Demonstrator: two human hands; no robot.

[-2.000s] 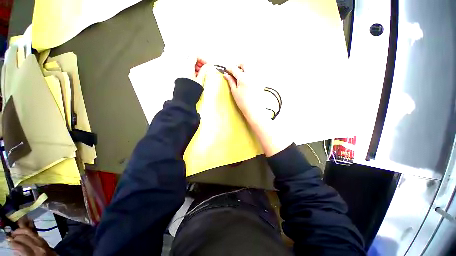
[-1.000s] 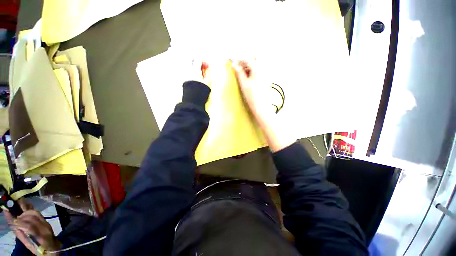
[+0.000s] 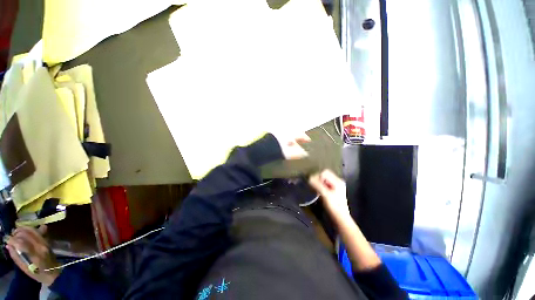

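Note:
The washed-out white cut panel [image 3: 252, 76] lies flat on the olive-green table, with a yellow edge showing by my left sleeve. My left hand [image 3: 295, 147] is at the panel's lower right edge, small and overexposed, its fingers pointing right. My right hand [image 3: 328, 186] is lower and further right, past the table's front edge, with fingers curled. I cannot tell whether either hand holds anything. A pale thread [image 3: 136, 238] runs across my lap towards another person's hand at the lower left. No tool shows.
A stack of tan and yellow pieces [image 3: 53, 137] with a black strip is at the left. Another yellow-edged panel [image 3: 88, 26] is at the top left. A red can [image 3: 354, 126] stands at the right table edge. A blue bin [image 3: 422, 274] is at the lower right, beside a silver-white cabinet [image 3: 428, 76].
Both hands have left the panel's middle and moved down and right. The panel lies flatter, its yellow fold gone. The black cord loop no longer shows. The view has turned right, showing the blue bin.

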